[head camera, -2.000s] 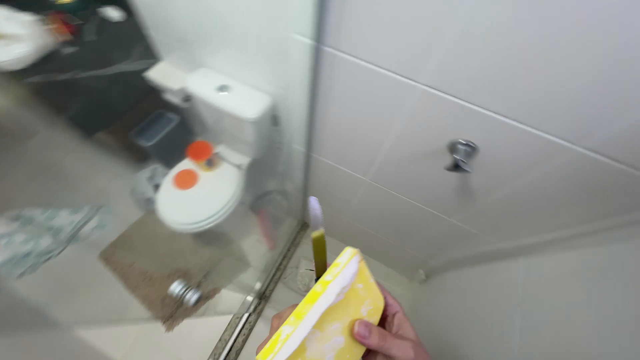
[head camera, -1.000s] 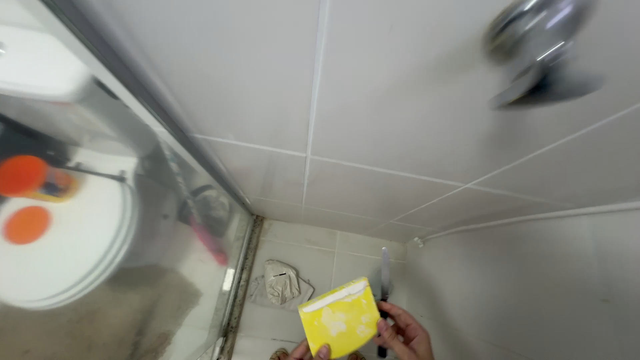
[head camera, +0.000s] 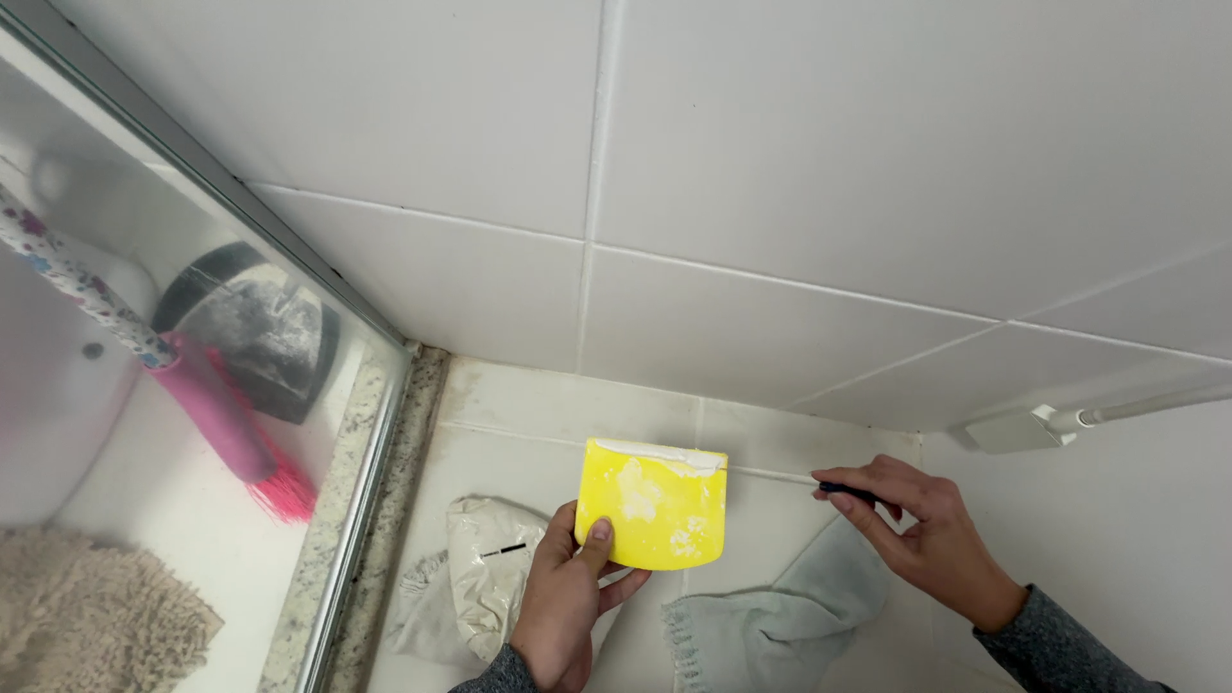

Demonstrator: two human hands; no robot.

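My left hand (head camera: 568, 587) grips a yellow plastic spreader (head camera: 654, 505) by its lower left edge. White paste lies in a strip along the spreader's top edge, with dried-looking smears over its face. To the right, my right hand (head camera: 910, 515) pinches the dark handle of a thin tool (head camera: 847, 491), whose pale narrow blade points left toward the spreader's upper right corner. Whether the blade touches the spreader I cannot tell. Below my hands, a crumpled plastic bag (head camera: 486, 577) and a grey-green cloth (head camera: 789, 626) lie on the tiled floor.
White wall tiles (head camera: 799, 289) with grout lines rise ahead. A glass shower panel (head camera: 375, 472) stands on a granite sill (head camera: 409, 433) at left. Behind it are a pink broom (head camera: 217, 414), a dustpan (head camera: 260, 337) and a beige shaggy mat (head camera: 96, 616). A white square fitting with a pipe (head camera: 1020, 428) is at right.
The view has swung down to the wall's foot. My right hand has moved away from the spreader to the right with the thin tool. My left hand now holds the spreader alone.
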